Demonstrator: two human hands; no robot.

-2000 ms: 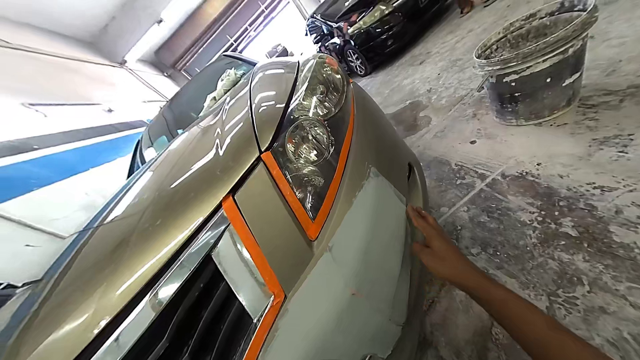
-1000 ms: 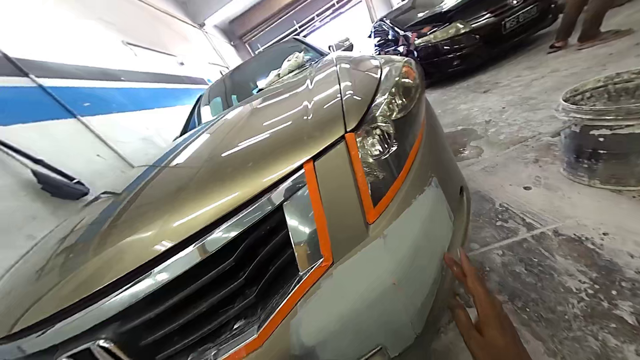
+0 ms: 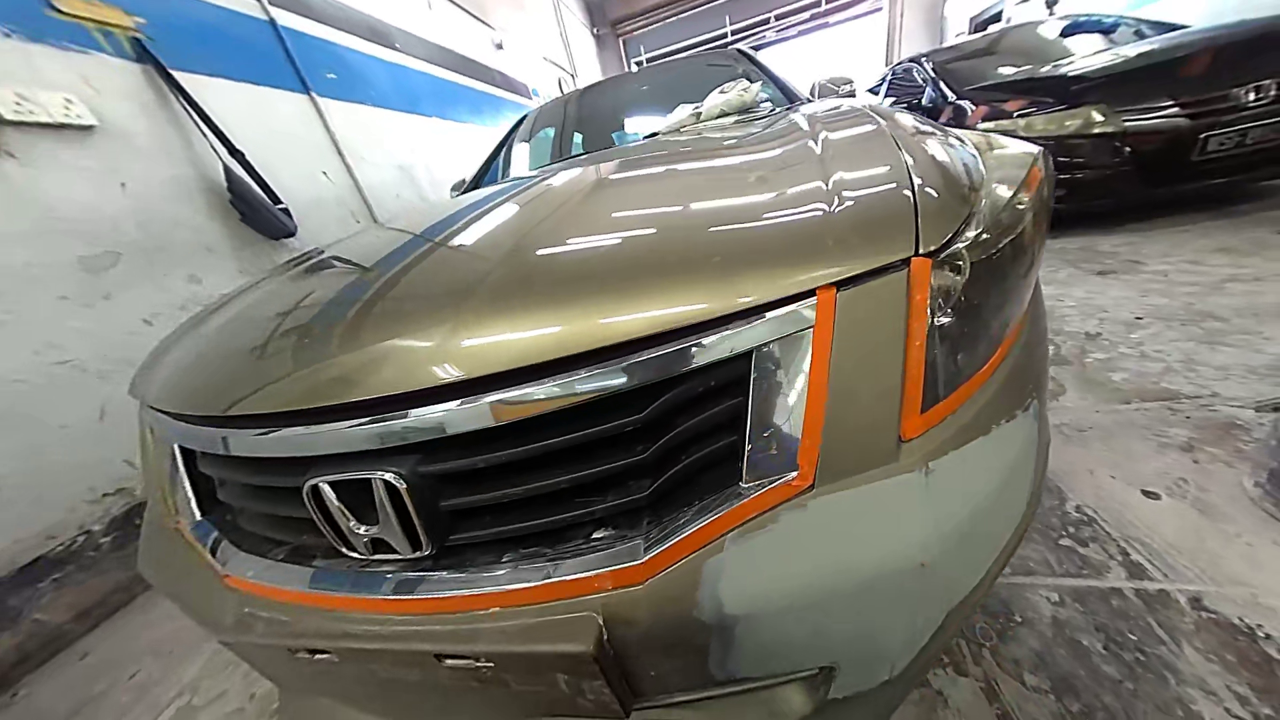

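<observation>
Neither of my hands shows in the head view now. A gold-brown Honda car faces me, with its hood (image 3: pixel 640 240) closed over a black front grille (image 3: pixel 590 450) in a chrome surround. Orange masking tape (image 3: pixel 510 598) runs along the grille's lower edge and up its right side. More orange tape (image 3: pixel 914 350) edges the headlight (image 3: pixel 975 300). On the front bumper (image 3: pixel 400 635), a smooth grey-green patch (image 3: pixel 870 550) covers the corner below the headlight. A pale crumpled cloth or plastic (image 3: pixel 730 100) lies near the windshield.
A white wall with a blue stripe (image 3: pixel 400 80) stands at the left, with a switch plate (image 3: pixel 45 107) and a dark hanging object (image 3: pixel 258 200). A black car (image 3: pixel 1120 130) is parked at the back right. Stained concrete floor (image 3: pixel 1150 470) extends along the right side.
The view has swung left towards the grille. The hand that was beside the bumper corner in both earlier frames is out of view, as is the bucket at the right.
</observation>
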